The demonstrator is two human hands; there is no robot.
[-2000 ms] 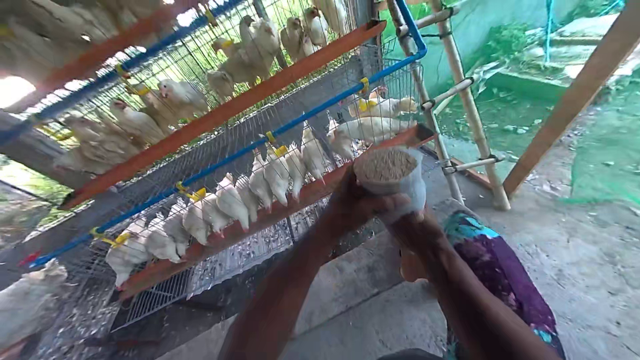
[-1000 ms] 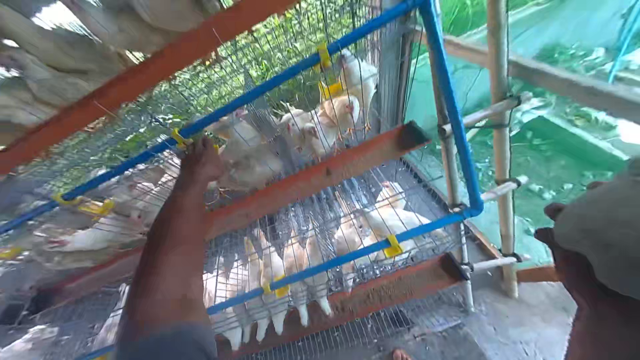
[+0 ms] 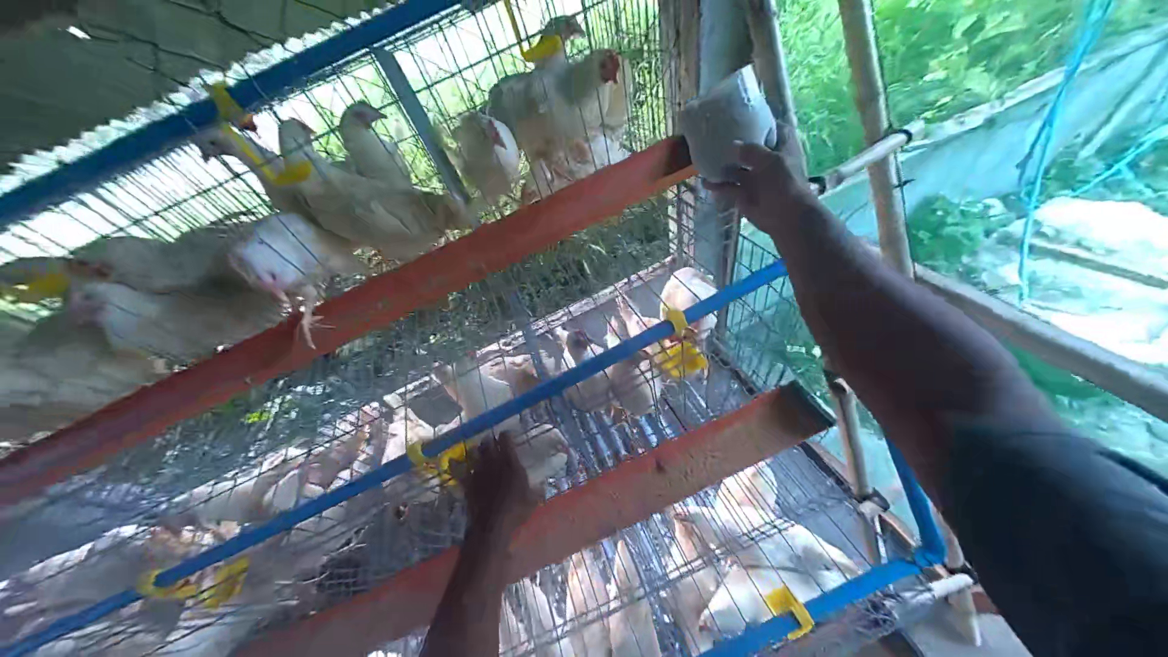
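Observation:
My right hand (image 3: 766, 182) grips a pale round container (image 3: 727, 119) by its side, raised at the right end of the upper reddish-brown feed trough (image 3: 438, 274). What the container holds is hidden from this angle. Lower down, my left hand (image 3: 495, 479) is at the wire cage front, beside a yellow drinker cup (image 3: 444, 461) on the middle blue pipe (image 3: 566, 379); whether its fingers grip the cup or the wire is unclear. White chickens (image 3: 365, 205) stand behind the wire of the tiers.
A lower trough (image 3: 657, 474) runs beneath my left hand, with another blue pipe (image 3: 821, 610) below it. Bamboo poles (image 3: 876, 137) and green netting (image 3: 967, 228) stand at the right. More yellow cups (image 3: 680, 356) hang along the pipes.
The container, held in both hands low down two seconds ago, is now up at the upper trough in my right hand. My left hand has left it for the cage front. The view has shifted strongly.

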